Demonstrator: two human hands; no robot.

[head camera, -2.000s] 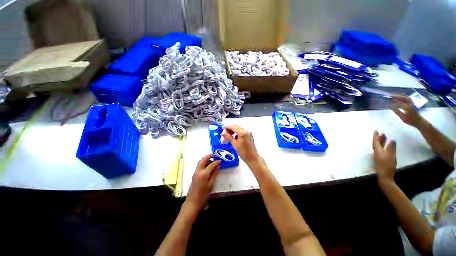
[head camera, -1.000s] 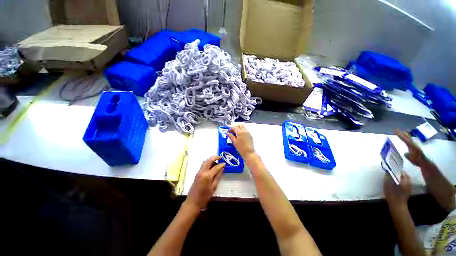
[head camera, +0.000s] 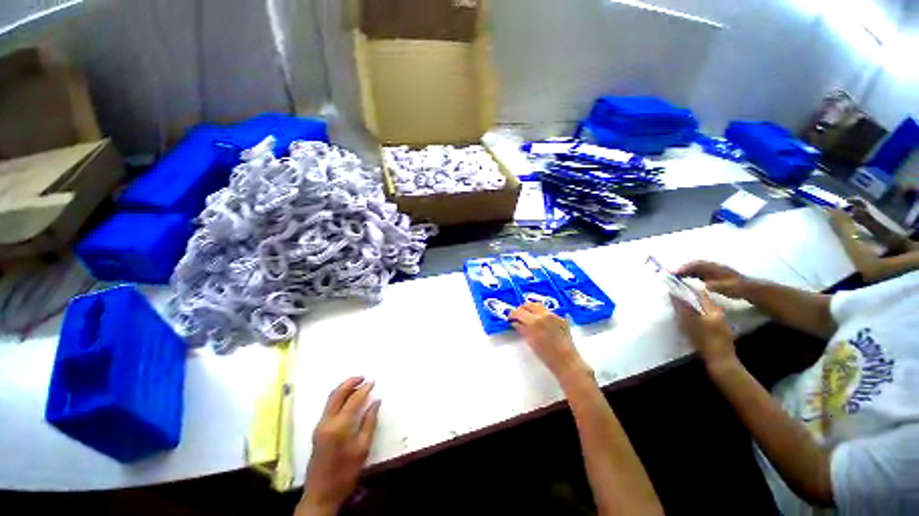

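Note:
Three blue blister trays (head camera: 496, 320) lie side by side on the white tabletop, each showing a white coil and a white piece. My right hand (head camera: 544, 333) is at the front end of the leftmost tray, fingertips on it by the white coil. My left hand (head camera: 345, 433) is at the table's front edge, fingers loosely bent, with nothing visible in it. The stack of empty trays (head camera: 117, 371) stands at the left. A large heap of white coiled cables (head camera: 292, 234) lies behind my hands.
The open adapter carton (head camera: 453, 209) stands behind the trays, flattened retail boxes (head camera: 595, 181) to its right. A yellow strip (head camera: 267, 418) lies left of my left hand. A neighbour's hands (head camera: 713, 328) hold a printed box at right; another person's arm (head camera: 862, 247) shows beyond. Spare tray stacks lie behind.
The tray I was working on has moved right, beside the other two. My left hand has let go of it. The view has turned right. The neighbour still holds a box.

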